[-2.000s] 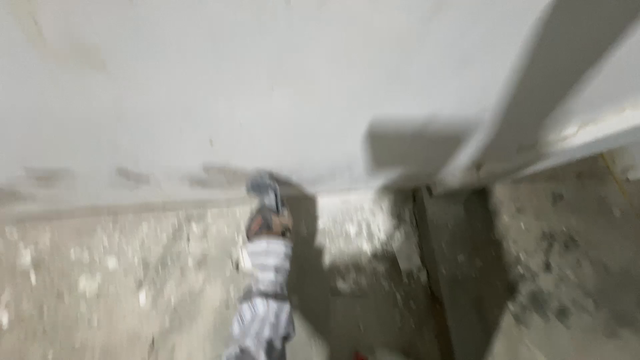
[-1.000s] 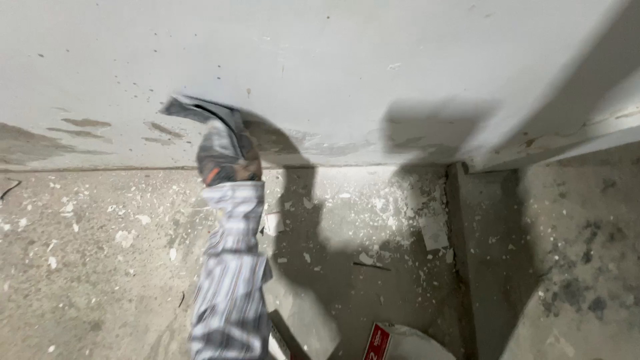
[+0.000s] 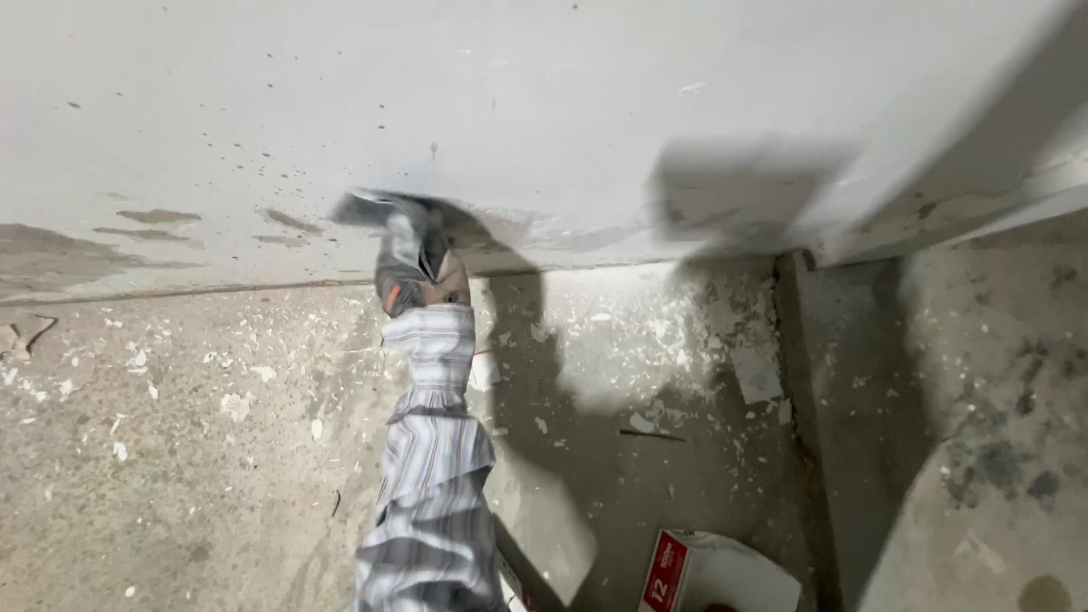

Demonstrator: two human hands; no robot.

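Observation:
My left hand (image 3: 425, 270), blurred, reaches up to the base of the pale painted wall (image 3: 544, 102). A dark grey covering with an orange mark, perhaps a glove, wraps part of it, and some bare skin shows on its right side. The fingers are closed around a dark grey, thin, sheet-like item (image 3: 370, 208), whose free end spreads leftward against the wall; blur hides its exact kind. A striped, light-coloured sleeve (image 3: 433, 459) covers the forearm. My right hand is outside the view.
White flakes dot the concrete floor (image 3: 212, 442). A red and white box (image 3: 663, 569) lies at the bottom, beside a pale rounded thing (image 3: 735, 582). A dark raised edge (image 3: 803, 408) crosses the floor at right. Brown-grey stains (image 3: 157, 216) mark the lower wall. Shadows fall across both surfaces.
Between one second ago and now, the hand and the grey item have shifted slightly right and lower relative to the wall. The view has shifted since two seconds ago.

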